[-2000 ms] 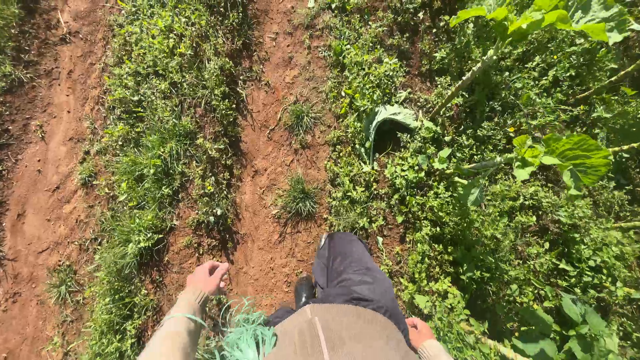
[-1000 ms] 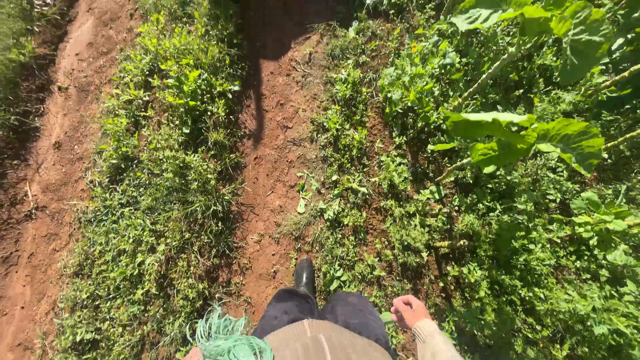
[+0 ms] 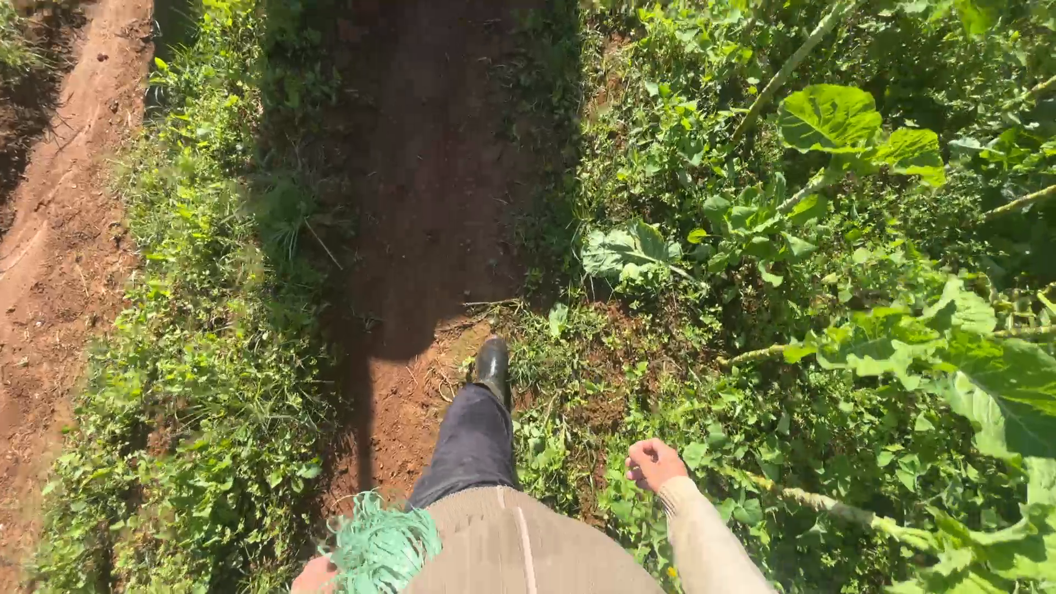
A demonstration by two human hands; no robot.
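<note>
My right hand (image 3: pixel 652 464) hangs over the low weeds at the lower right, fingers loosely curled, with nothing seen in it. At the bottom edge my left hand (image 3: pixel 315 575) is only partly in view; its fingers are hidden, so what it may hold cannot be told. Right beside it, a bundle of green plastic twine (image 3: pixel 386 540) lies against the front of my beige knit sweater (image 3: pixel 528 544). One dark boot (image 3: pixel 492 367) shows below dark trousers (image 3: pixel 469 441), on the edge of the soil path.
A red soil path (image 3: pixel 429 206), largely in shadow, runs ahead between a weedy strip (image 3: pixel 206 396) on the left and weeds on the right. Tall leafy plants (image 3: pixel 829 120) with thick bare stems (image 3: pixel 850 511) lean in from the right. A fallen leaf (image 3: pixel 627 252) lies beside the path.
The view has moved along the path, and a broad shadow now covers it ahead. My left hand, clearly seen two seconds ago, is now low at the edge; my right hand shows more fully than then.
</note>
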